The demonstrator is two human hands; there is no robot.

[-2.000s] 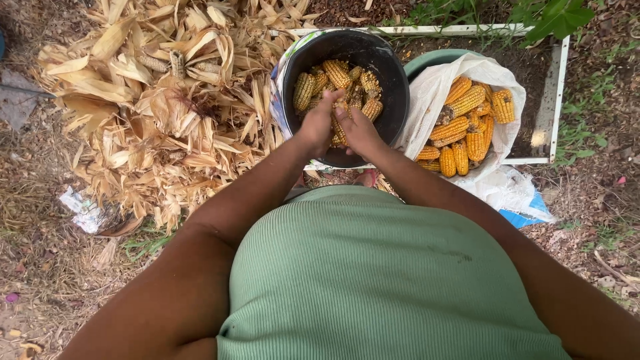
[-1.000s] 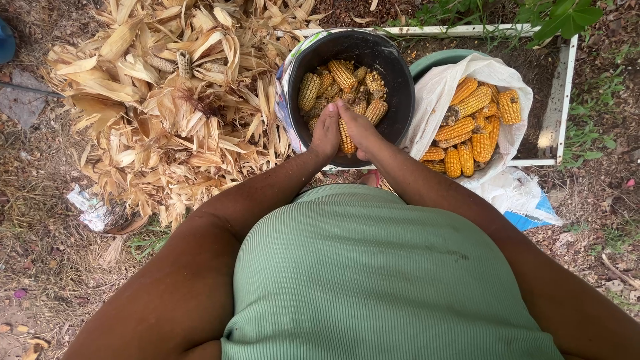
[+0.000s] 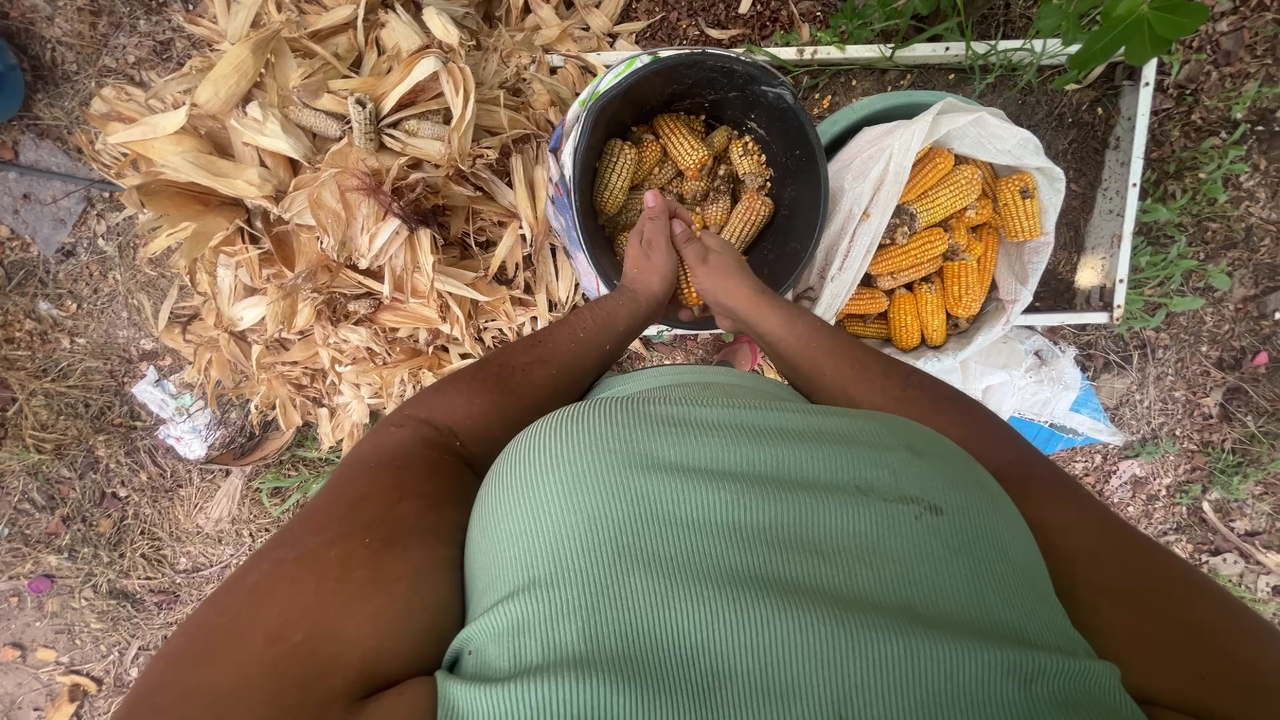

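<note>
My left hand (image 3: 651,252) and my right hand (image 3: 716,272) meet over the near side of a black bucket (image 3: 795,225). Between them they grip a yellow corn cob (image 3: 687,287), its lower part showing between the palms. Several husked corn cobs (image 3: 683,146) lie in the bucket beyond my fingers. To the right, a white woven sack (image 3: 850,235) stands open at the mouth, holding several brighter yellow cobs (image 3: 943,196). The undersides of both hands are hidden.
A large heap of dry corn husks (image 3: 400,250) lies left of the bucket, with a few bare cobs (image 3: 362,122) on it. Behind the sack are a green tub rim (image 3: 870,112) and a white metal frame (image 3: 1133,200). Crumpled plastic (image 3: 178,412) lies on the ground at left.
My hands have drawn from the bucket's middle toward its near side and closed together around a cob.
</note>
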